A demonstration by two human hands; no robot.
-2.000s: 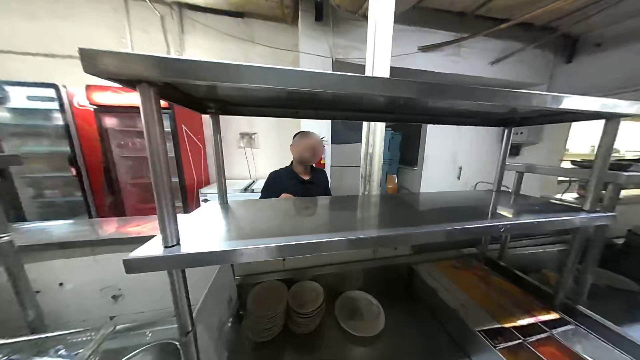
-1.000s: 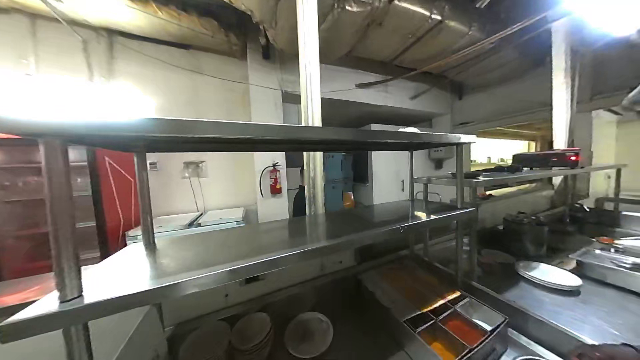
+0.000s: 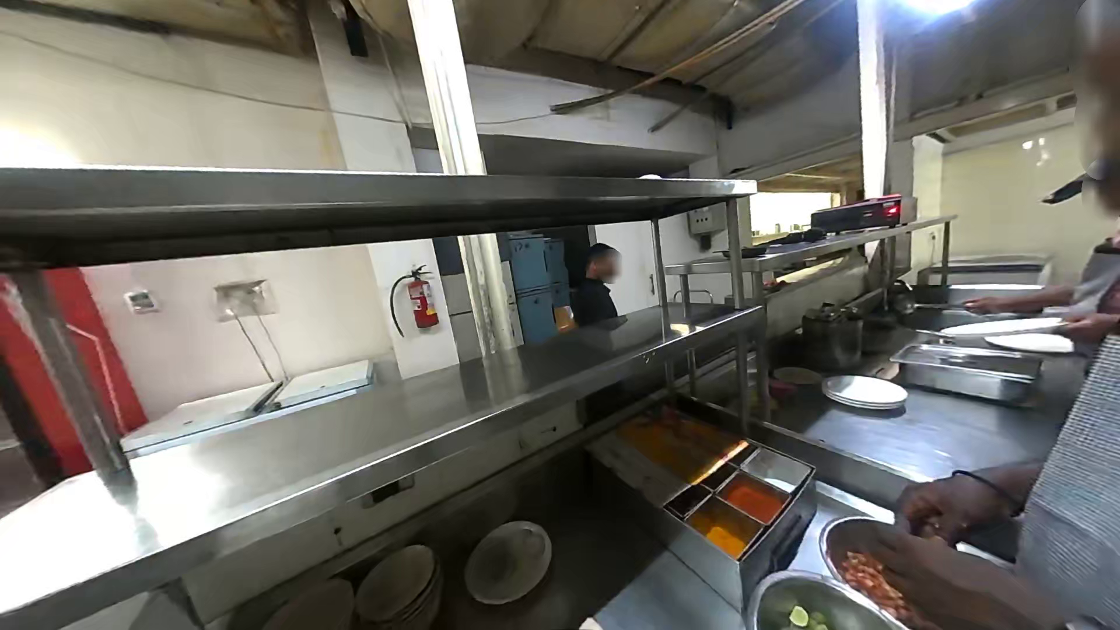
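Neither of my own hands can be made out in the current view. Ahead of me stands a two-tier stainless steel shelf (image 3: pixel 376 394). Below it are a stack of plates (image 3: pixel 398 582) and a single round plate (image 3: pixel 507 563). To the right of these, a metal spice box (image 3: pixel 744 503) holds orange and yellow powders in its compartments. At the lower right, a co-worker's hands (image 3: pixel 936 542) reach over a steel bowl (image 3: pixel 862 560) of chopped reddish food. A second steel bowl (image 3: pixel 814 604) in front of it holds cut green limes.
White plates (image 3: pixel 864 392) and a rectangular steel pan (image 3: pixel 967 372) stand on the right counter. Further back, another person's hands hold a plate (image 3: pixel 1002 326) and a ladle. A person in dark clothes (image 3: pixel 597 284) is behind the shelf. A fire extinguisher (image 3: pixel 422 300) hangs on the wall.
The view has swung to the right. The co-worker's hands and the two bowls are now in view at the right. A person in dark clothes shows again behind the shelf.
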